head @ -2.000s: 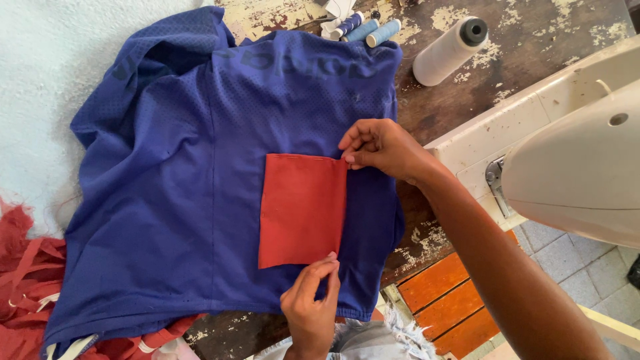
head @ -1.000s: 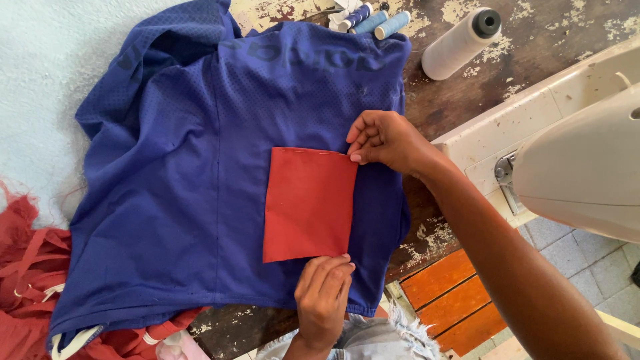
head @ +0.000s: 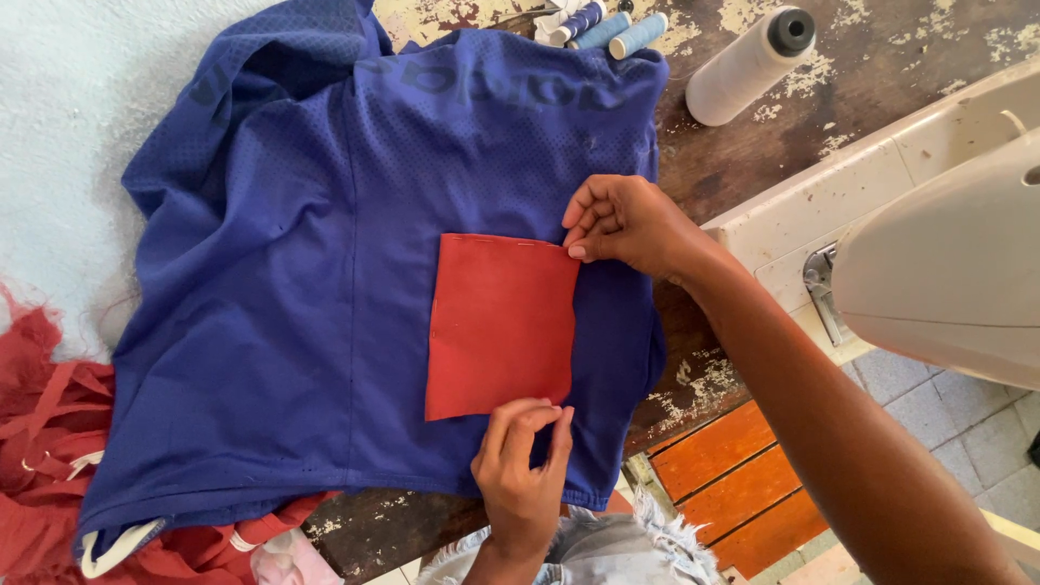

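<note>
A red rectangular fabric piece lies flat on a blue fabric garment, with pale stitches along its top edge and a few on its left edge. At the top right corner of the red piece, my right hand pinches the edge between thumb and fingertips. My left hand is at the bottom right corner, its fingertips at the edge; whether they grip the cloth cannot be told.
Thread spools and a white thread cone stand or lie on the worn wooden table. A sewing machine is at right. Red fabric scraps lie at lower left, and an orange slatted wooden seat is below.
Both hands stay at the right-hand corners of the red piece. The fingers of my left hand have shifted slightly at the lower corner.
</note>
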